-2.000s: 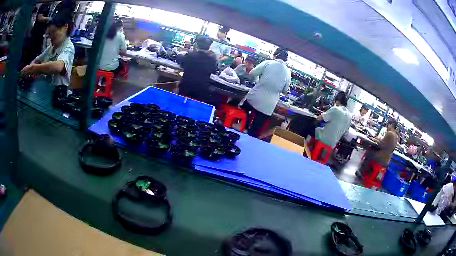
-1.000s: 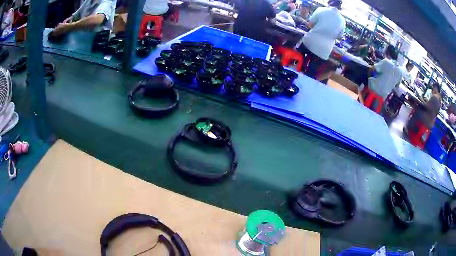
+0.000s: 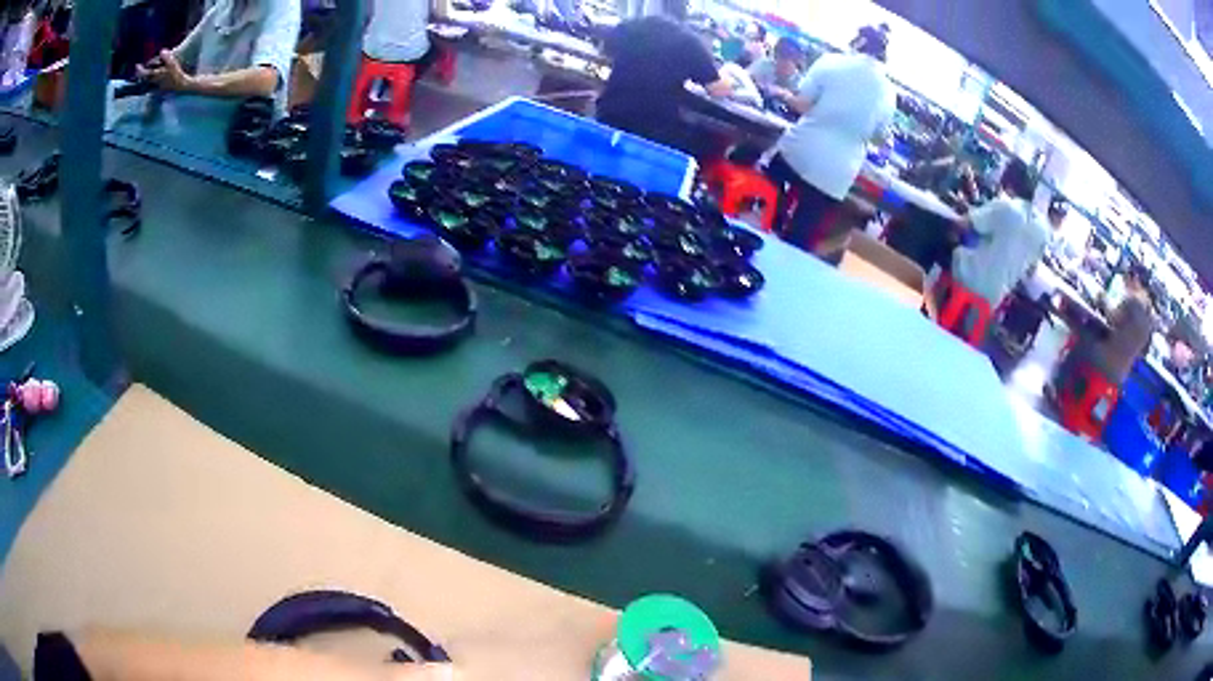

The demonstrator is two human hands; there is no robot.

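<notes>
A black headphone headband (image 3: 326, 612) lies on the tan board (image 3: 200, 492) at the bottom, its lower part hidden. A blurred tan shape, which looks like my left hand (image 3: 226, 657), crosses the bottom edge just below it, cut off; its fingers and any grip cannot be made out. A small black piece (image 3: 56, 656) is at its left end. My right hand is not in view. A solder spool with a green flange (image 3: 668, 636) stands right of the headband, cut off by the bottom edge.
A headphone with green board showing (image 3: 543, 459) lies on the dark green surface (image 3: 293, 426). Other headphones (image 3: 410, 299) lie left and right (image 3: 851, 585). Ear cups (image 3: 572, 220) are massed on blue sheets (image 3: 851, 373). A green post (image 3: 88, 200) and pink item (image 3: 39, 395) are left.
The view swung down and left, then tilted slightly up. The board, headband and spool came into view, then sank lower in the picture. The tan shape now shows at the bottom.
</notes>
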